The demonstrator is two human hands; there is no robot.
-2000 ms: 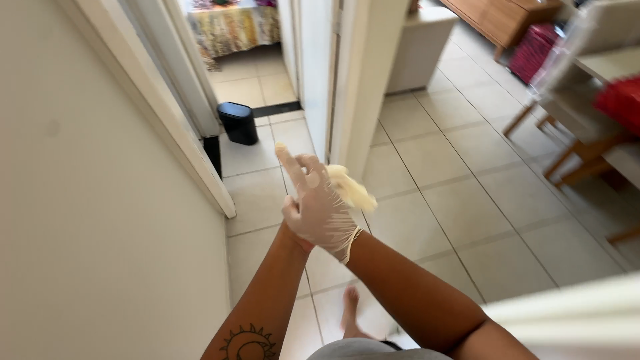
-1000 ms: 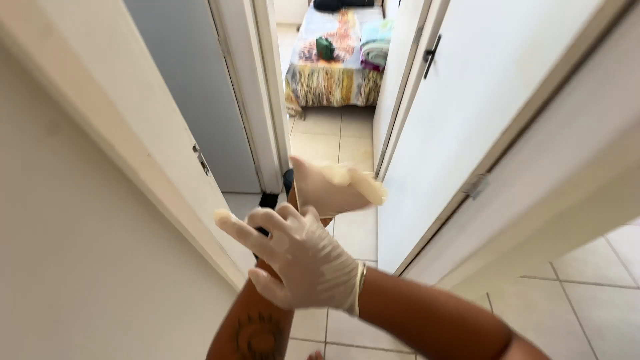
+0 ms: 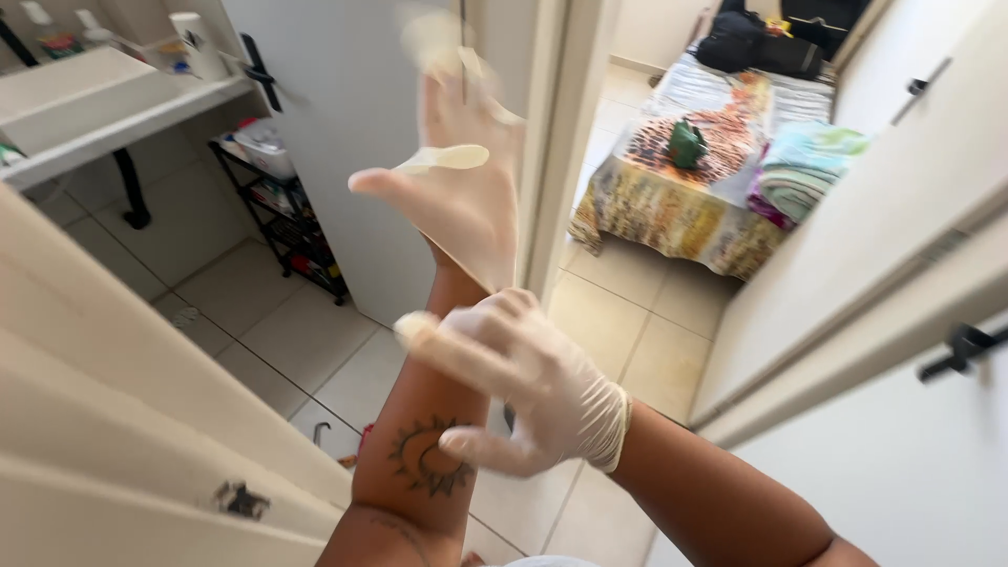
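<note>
A translucent latex glove [image 3: 445,157] sits partly on my left hand [image 3: 472,189], which is raised with its fingers spread; the thumb part and finger ends hang loose. My right hand [image 3: 535,386] wears a matching glove [image 3: 602,417] with its cuff round the wrist. It is below my left hand, and its fingertips are at the stretched cuff of the left glove, apparently pinching it. The index finger of my right hand points out to the left, with loose latex at its tip. Both hands are somewhat blurred.
Door frames stand close on both sides, with a grey door [image 3: 339,118] and a white door [image 3: 890,465] with a black handle. At left are a washbasin [image 3: 94,94] and a black shelf trolley [image 3: 276,213]. A bed [image 3: 669,213] stands in the room ahead.
My left hand has gone up and forward and its glove is stretched out more. The view has swung toward the bathroom and bedroom doorways.
</note>
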